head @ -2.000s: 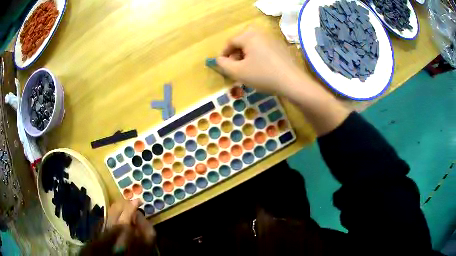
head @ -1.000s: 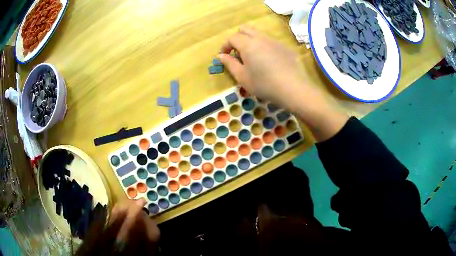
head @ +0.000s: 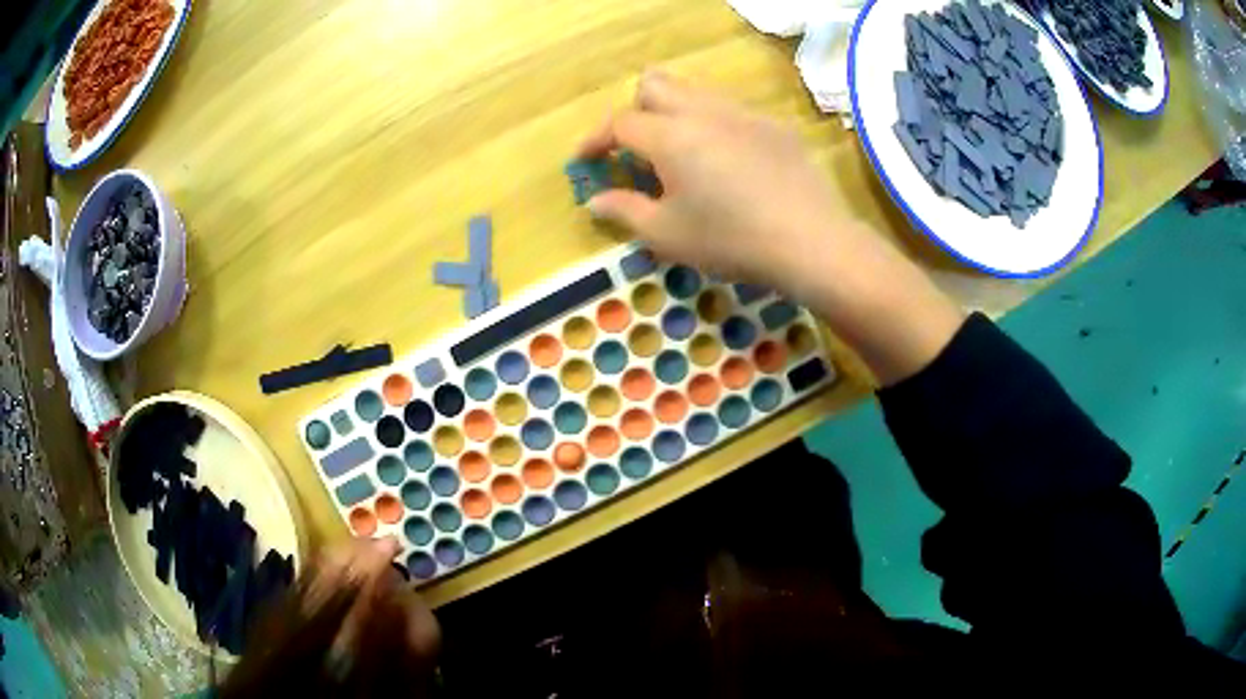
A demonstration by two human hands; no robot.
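The off-white keyboard (head: pixel 537 481), filled with multicoloured round keycaps, lies tilted on the table. My right hand (head: pixel 711 178) is above its upper right part. The thumb and forefinger are apart on either side of small green keycaps (head: pixel 590 179); whether they grip any is unclear. My left hand (head: pixel 362 608) is at the keyboard's lower left corner, dark and blurred; whether it holds anything is unclear. Flat grey bar keycaps (head: pixel 478 268) lie above the keyboard. Black bars (head: pixel 325 369) lie off its upper left corner.
A cream bowl (head: pixel 284 481) of black bars and a lilac bowl (head: pixel 174 280) of shiny dark pieces stand left. A plate of orange caps (head: pixel 59 148) is upper left. A blue-rimmed plate (head: pixel 1004 260) of grey bars, a smaller plate (head: pixel 1145 98) and white cloth (head: pixel 820 75) are upper right.
Compared with a second ago, my right hand's fingers have moved left and spread around the small green keycaps. My left hand remains at the keyboard corner. The whole view has shifted slightly.
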